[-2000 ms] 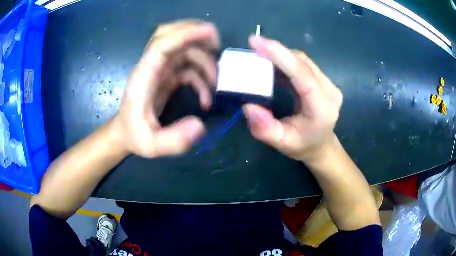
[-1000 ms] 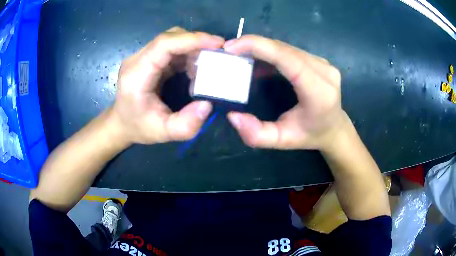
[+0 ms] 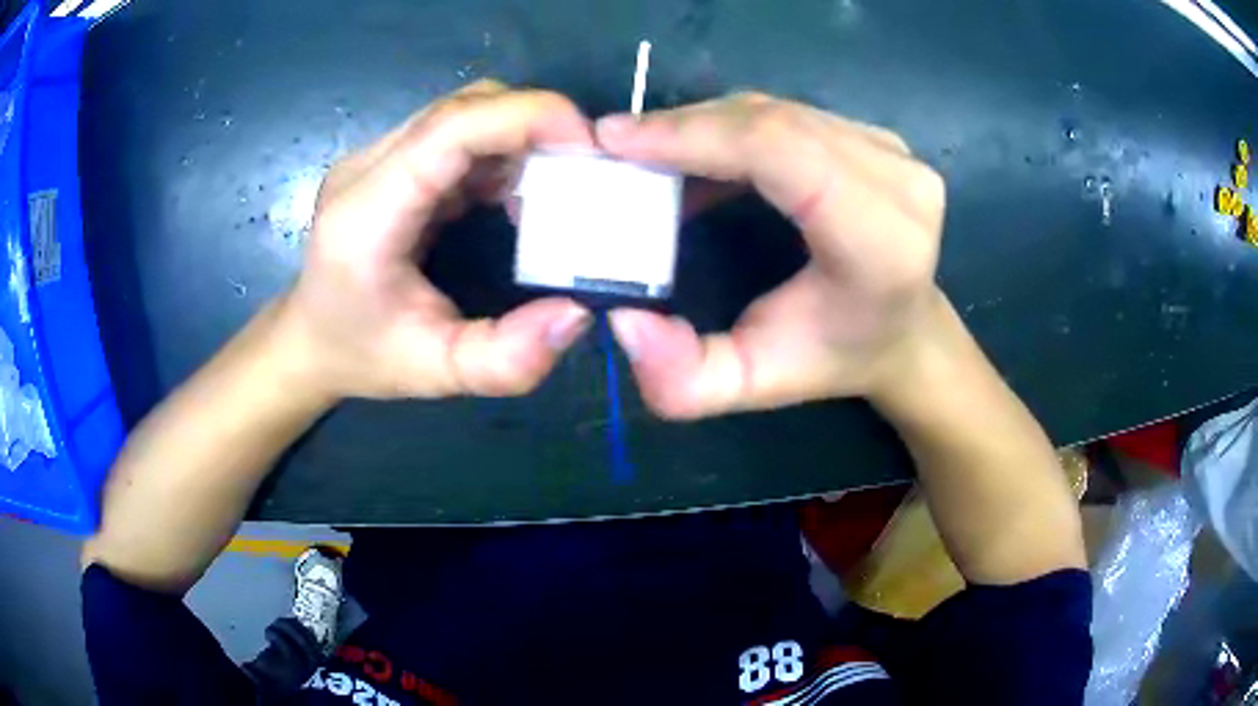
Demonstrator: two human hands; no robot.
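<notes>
A small white unit with a dark lower edge is held above the dark bench, near the middle of the view. My left hand grips its left side, with fingers at the top and thumb at the lower edge. My right hand grips its right side the same way. A thin white stem sticks up beyond the fingers. A blue lead wire hangs from the lower edge between my thumbs. Whether a clear cover is on the unit cannot be told.
A blue bin with clear covers stands at the left edge. Several small yellow parts lie at the far right. A pale rail shows top right. A grey sleeve, clear plastic and cardboard are at lower right.
Both hands have moved left with the unit. My left hand, apart from the unit two seconds ago, now holds it too. The blue wire now hangs nearly straight down.
</notes>
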